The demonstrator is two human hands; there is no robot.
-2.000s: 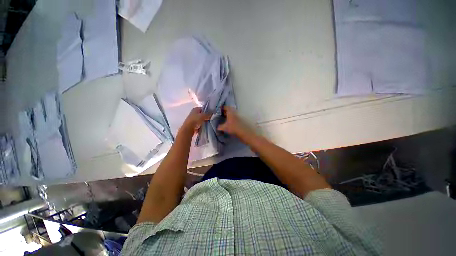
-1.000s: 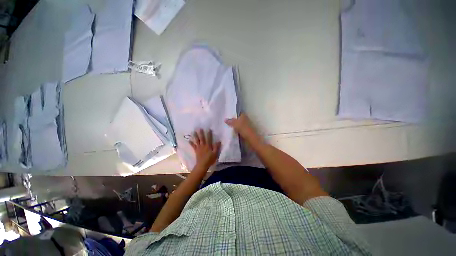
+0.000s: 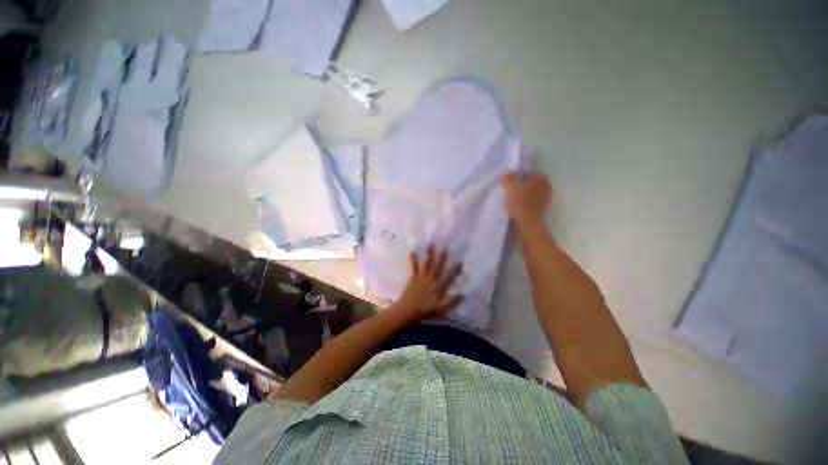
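Note:
A stack of pale lilac sleeve pieces (image 3: 431,173) with a rounded top lies in front of me, lightly creased, with a small mark near its left edge. My left hand (image 3: 431,286) lies on its lower part, palm down, fingers spread, holding nothing. My right hand (image 3: 527,195) is at the stack's upper right edge with curled fingers, pinching the edge plies. Its fingertips are partly hidden. A squarish folded bundle (image 3: 300,195) with layered edges lies just left of the stack.
A large body panel stack (image 3: 772,259) lies at the right. More panels (image 3: 300,32) and narrow cut parts (image 3: 145,113) lie at the far left. A white twisted clump (image 3: 356,88) and a paper slip (image 3: 410,9) lie beyond the bundle. Below the table's left edge are scraps and a greenish sack (image 3: 54,322).
The bunched plies are spread flat. My left hand has let go and lies open on top; my right hand has moved up the right edge. The view has turned.

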